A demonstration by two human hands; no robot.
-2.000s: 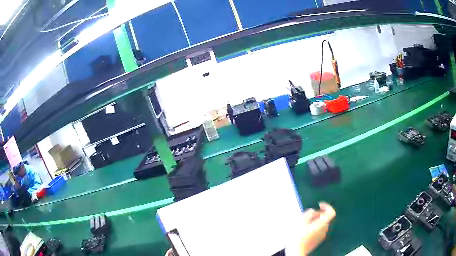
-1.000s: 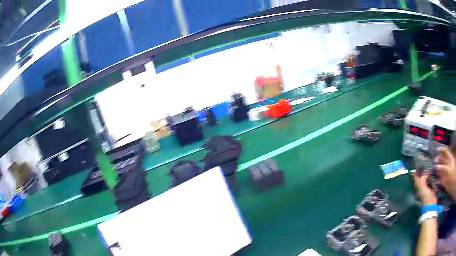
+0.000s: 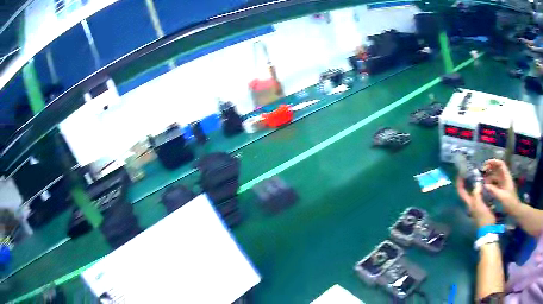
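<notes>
The clipboard [image 3: 178,255] with white paper and a blue edge is at the lower left, tilted. The paper looks blank in glare, and a dark part shows at its lower left corner. Neither of my hands is in view. Two grey-black electronic units, one at the back [image 3: 418,230] and one at the front [image 3: 390,270], lie open on the green bench, right of the clipboard.
Another person's hands [image 3: 485,189] hold a small unit before a power supply [image 3: 491,127] with red digits. A blue card [image 3: 433,180] lies beside them. Dark assemblies [image 3: 391,138] lie behind. Black housings [image 3: 218,178] stand behind the clipboard. A pale sheet [image 3: 337,295] is at the bottom edge.
The view has swung right, so the bench things and clipboard sit further left. My right hand, seen beside the clipboard two seconds ago, is out of view. The other person and power supply show more fully.
</notes>
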